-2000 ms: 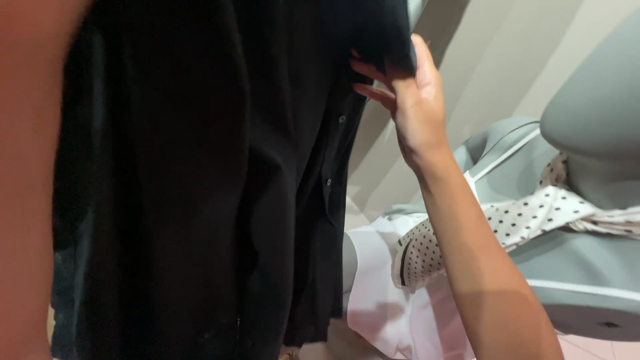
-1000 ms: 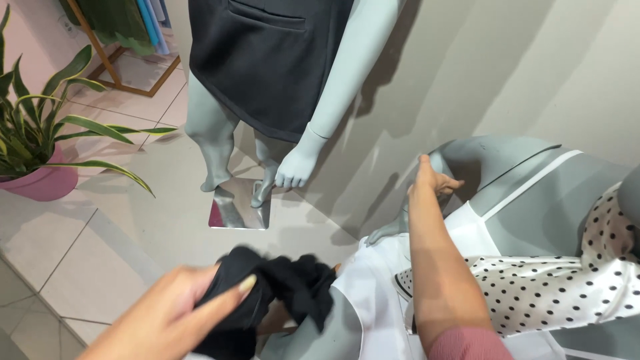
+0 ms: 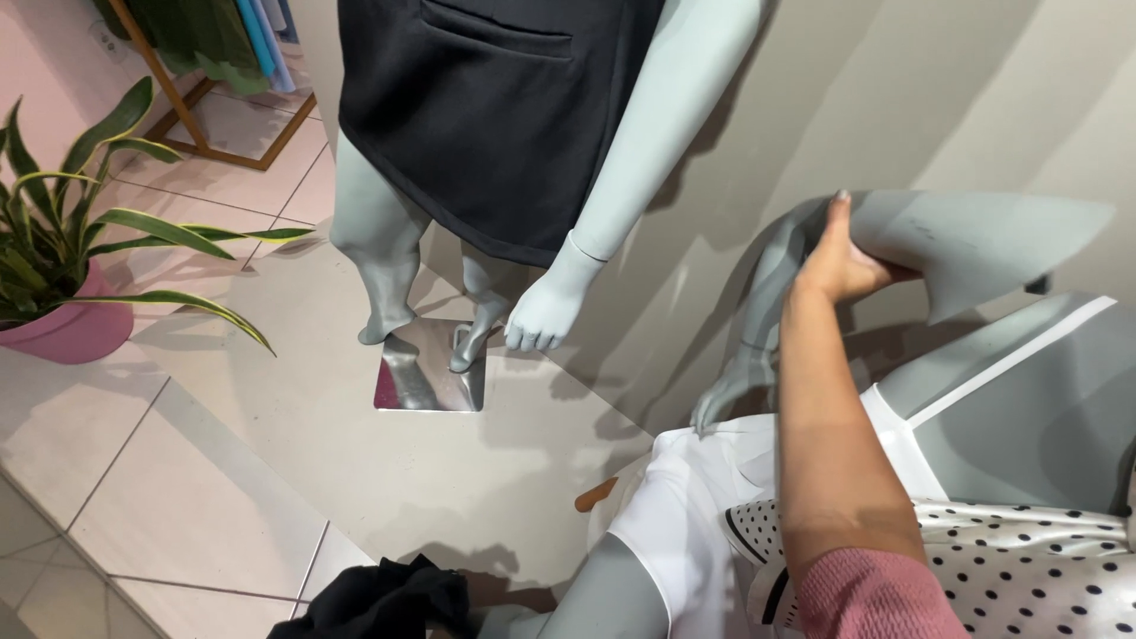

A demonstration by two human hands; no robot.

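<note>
My right hand point(image 3: 848, 262) is wrapped around a grey mannequin arm point(image 3: 967, 240) near its elbow. The upper end of that arm lies apart from the shoulder of the mannequin torso point(image 3: 1029, 390), and a dark fitting point(image 3: 1037, 284) shows between them. The arm's grey hand point(image 3: 737, 386) rests by the white garment point(image 3: 692, 479). That mannequin wears white straps and a white scarf with black dots point(image 3: 1029, 568), partly behind my forearm. A bunched black garment point(image 3: 382, 603) is at the bottom edge. My left hand is out of view.
A second mannequin in a black garment point(image 3: 497, 115) stands on a shiny metal base plate point(image 3: 430, 364), its arm point(image 3: 674, 115) hanging beside the wall. On the left are a plant in a pink pot point(image 3: 75, 328) and a wooden rack point(image 3: 191, 133) with clothes.
My left hand has left the view, and the black garment is low at the bottom edge. The upper end of the mannequin arm has come away from the shoulder in my right hand.
</note>
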